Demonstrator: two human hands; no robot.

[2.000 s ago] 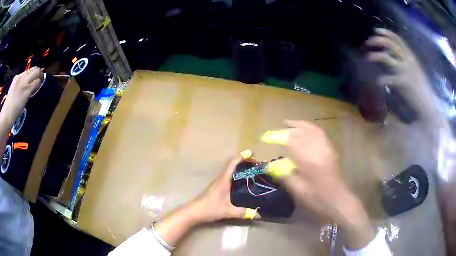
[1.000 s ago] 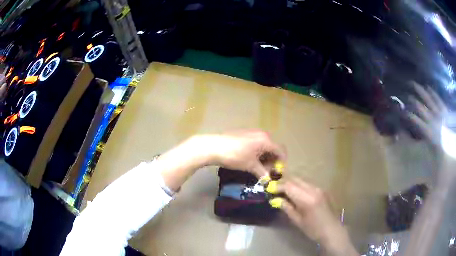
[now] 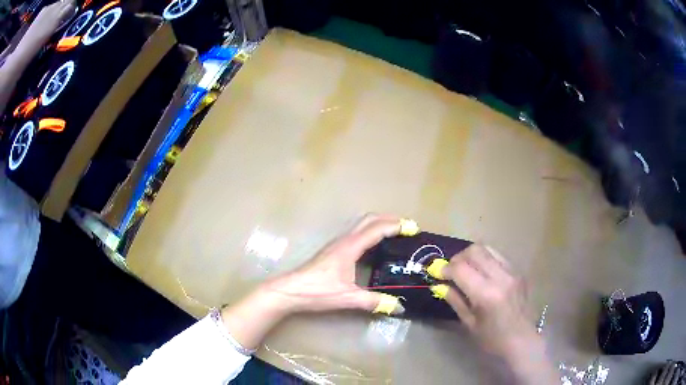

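Observation:
A black speaker housing point(image 3: 410, 302) lies on the cardboard sheet with its opening up. My left hand point(image 3: 338, 274) grips its left end between thumb and finger, with yellow finger cots on both tips. My right hand point(image 3: 489, 297) is over its right side. Its yellow-tipped thumb and finger are at the opening, pinching a thin red lead wire point(image 3: 399, 286). A small white wire connector point(image 3: 412, 267) and a looped pale wire show in the opening beside the fingertips. The right end of the housing is hidden by my right hand.
Another black unit point(image 3: 633, 323) with loose wires lies at the right. Black standing units point(image 3: 462, 60) are beyond the cardboard sheet point(image 3: 248, 158). An open carton point(image 3: 113, 113) of ringed units with orange parts is at the left. Another person's hand point(image 3: 49, 19) is at the top left.
My left hand has moved from over the opening to the housing's left end. My right fingers have moved onto the opening. The view has shifted, and the red wire now shows stretched out.

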